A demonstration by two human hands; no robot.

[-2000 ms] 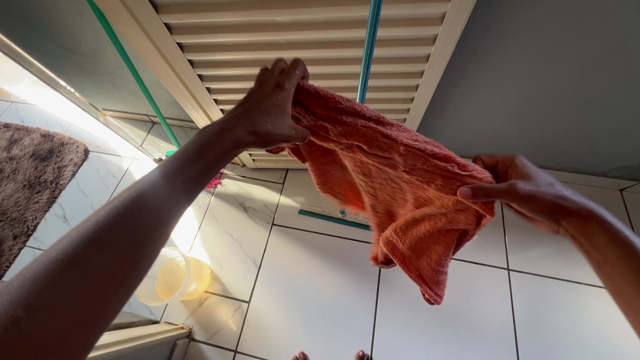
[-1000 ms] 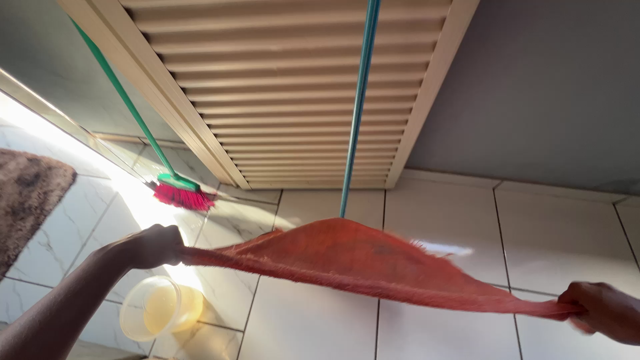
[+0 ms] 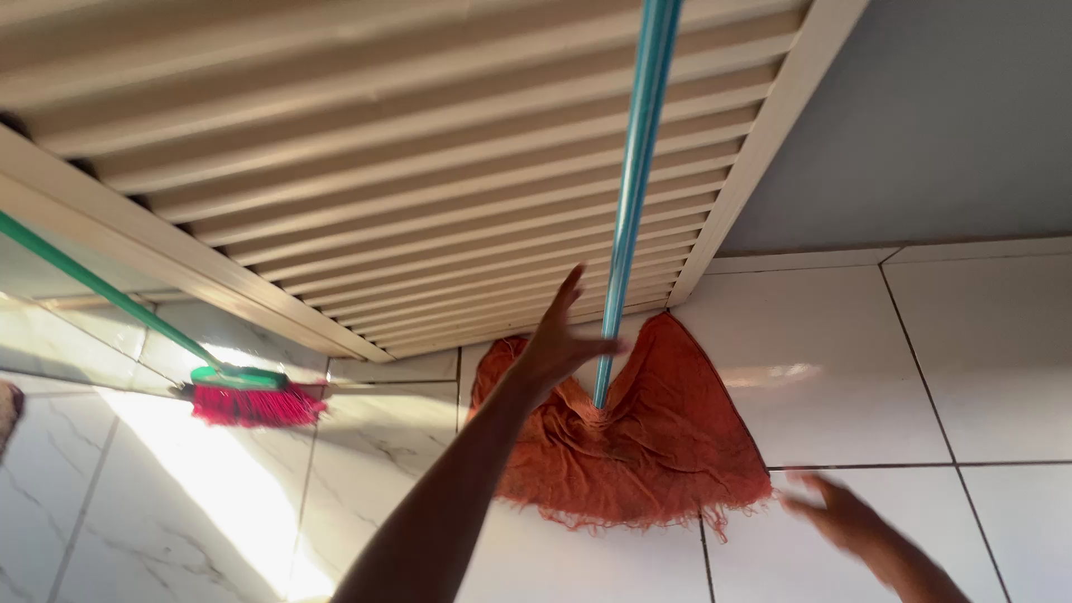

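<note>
An orange-red cloth (image 3: 628,469) with a frayed edge lies spread on the white tiled floor, around the foot of a blue pole (image 3: 634,184). What the pole ends in is hidden under the cloth. My left hand (image 3: 561,343) is beside the lower pole with thumb and fingers apart; the thumb overlaps the pole, but no grip shows. My right hand (image 3: 829,507), slightly blurred, hovers just right of the cloth's lower right corner, fingers apart and holding nothing.
A slatted beige door (image 3: 469,167) rises behind the pole, with a grey wall (image 3: 921,126) to its right. At the left, a broom with a green handle and pink bristles (image 3: 255,404) leans over the tiles. A brown rug (image 3: 8,414) shows at the left edge.
The cloth, earlier stretched between both hands, now lies on the floor around the pole's foot. Both hands have let it go, and my left hand has moved to the pole.
</note>
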